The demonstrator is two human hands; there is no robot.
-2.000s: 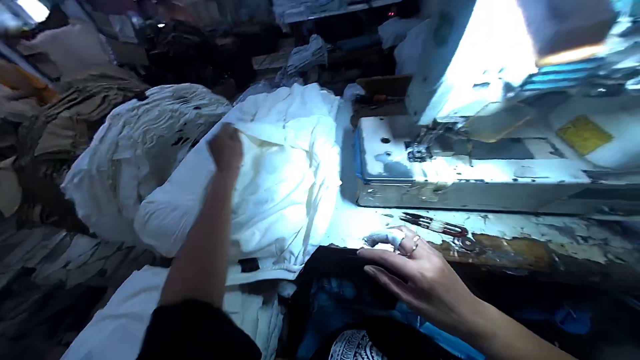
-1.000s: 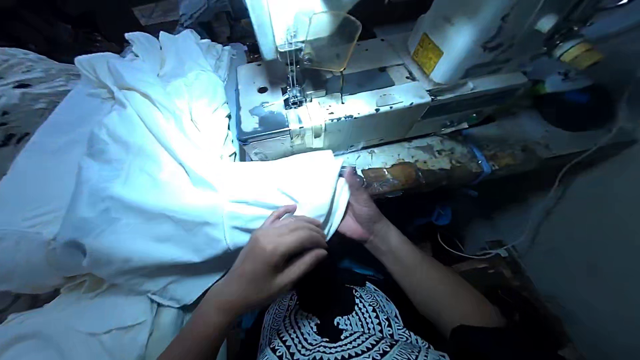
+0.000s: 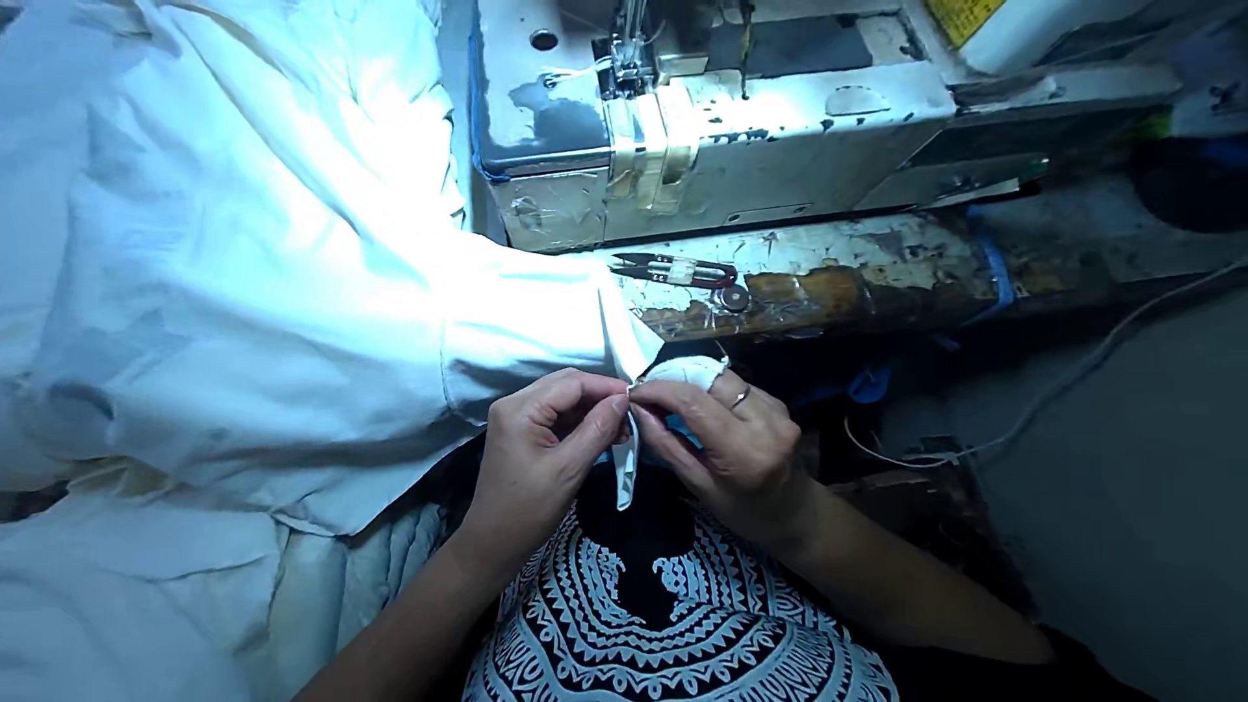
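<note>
A large white cloth garment [image 3: 322, 263] spreads over the left side, and its narrow end reaches the middle. At that end my left hand [image 3: 546, 448] pinches the folded edge between thumb and forefinger. My right hand [image 3: 726, 439], with a ring and a white wrap on a finger, pinches the same edge, fingertips touching the left ones. A narrow folded flap of the cloth hangs below the fingertips. Beyond the hands, thread snips [image 3: 675, 270] lie on the worn table edge, beside a small round metal part [image 3: 732, 297].
A sewing machine [image 3: 546, 117] with taped front stands behind the table edge [image 3: 858, 283]. More white cloth [image 3: 127, 595] is heaped at the lower left. A pale cord [image 3: 1063, 380] runs at the right. Patterned black-and-white fabric [image 3: 673, 643] covers my lap.
My left hand has left the cloth pile and come to the garment's narrow end. Both hands now meet there, fingertips together. The snips, covered one second ago, show again. The view has shifted.
</note>
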